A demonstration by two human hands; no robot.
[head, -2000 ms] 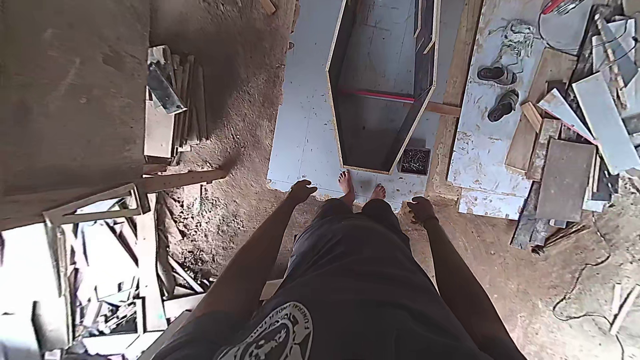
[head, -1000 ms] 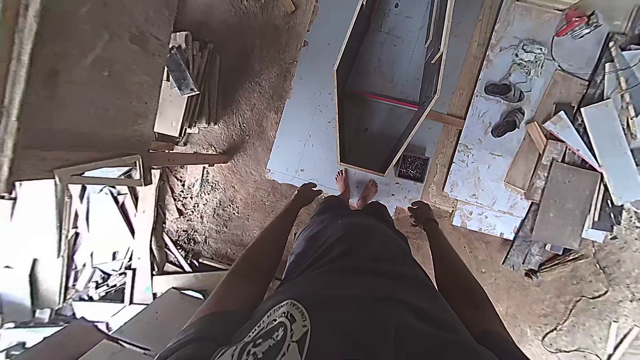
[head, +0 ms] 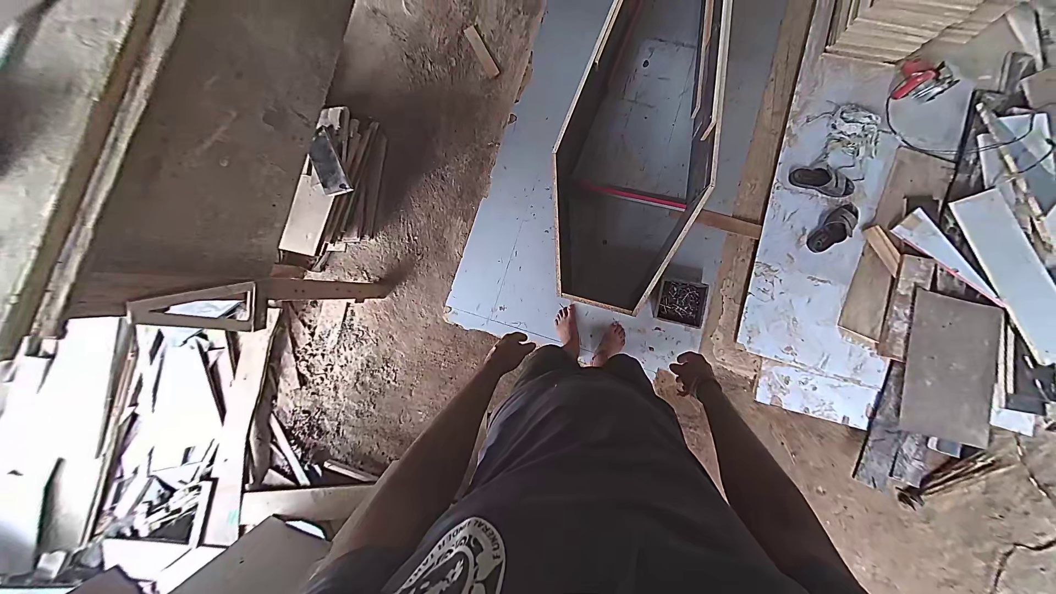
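Observation:
My left hand (head: pixel 509 352) hangs beside my left hip with its fingers loosely curled; nothing shows in it. On the other side, my right hand (head: pixel 693 371) hangs by my right hip, fingers bent, and I see no object in it. Beyond my bare feet lies a coffin-shaped wooden frame (head: pixel 600 303) with dark sides, on a pale board (head: pixel 495 272). A red bar (head: pixel 635 196) crosses inside the frame. Near the frame's right lower corner sits a square box of nails or screws (head: pixel 682 302). Neither hand touches the frame or the box.
Sandals (head: pixel 832 227) and a red power tool (head: pixel 914 81) with a cord rest on a board at right, beside piled board offcuts (head: pixel 950 367). Stacked wood strips (head: pixel 355 186) lie left on the dirt floor (head: pixel 412 239). A large panel (head: pixel 206 140) and more scrap (head: pixel 177 396) are further left.
The view has shifted slightly. My hands stay at my sides, and the frame and box have not plainly moved.

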